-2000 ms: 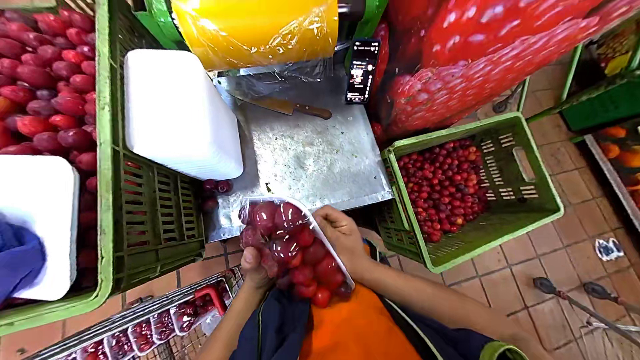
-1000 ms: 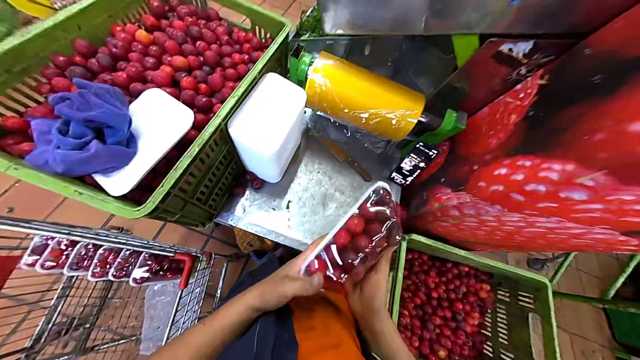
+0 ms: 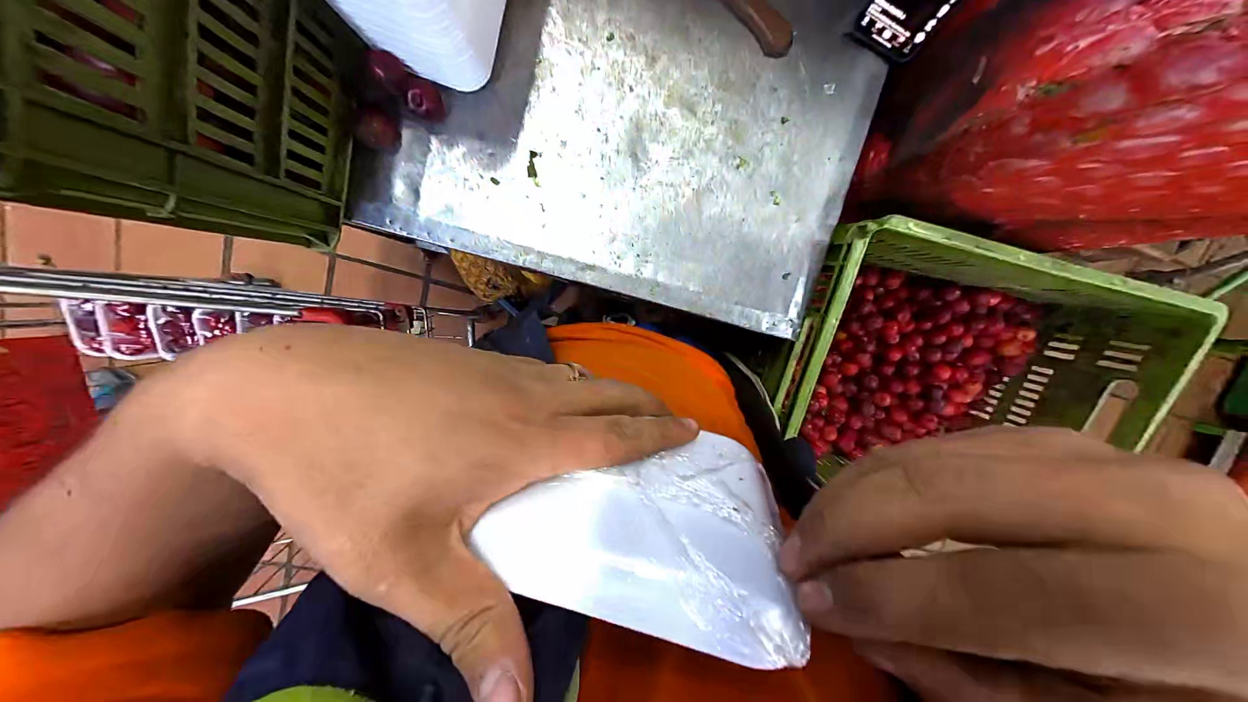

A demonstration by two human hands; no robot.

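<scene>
A white foam tray (image 3: 643,546), its underside turned up and partly covered in clear plastic film, lies close to my body above the orange apron (image 3: 663,370). My left hand (image 3: 419,458) grips its left part, the fingers over the top edge and the thumb at the lower left. The fingertips of my right hand (image 3: 1014,556) touch the film at the tray's right edge; whether they pinch it cannot be told. Any fruit in this tray is hidden beneath it.
Ahead is a metal work table (image 3: 663,156) with a knife handle (image 3: 763,24) and a stack of white trays (image 3: 439,34). Green crates stand left (image 3: 175,127) and right, the right crate (image 3: 1160,292) holding small red fruit (image 3: 916,341). Packed trays (image 3: 166,327) sit in a wire cart (image 3: 195,288) at left.
The tray showed its red fruit under film in the earlier frames; now its white underside faces up. My left hand has spread over it. The view has moved much closer.
</scene>
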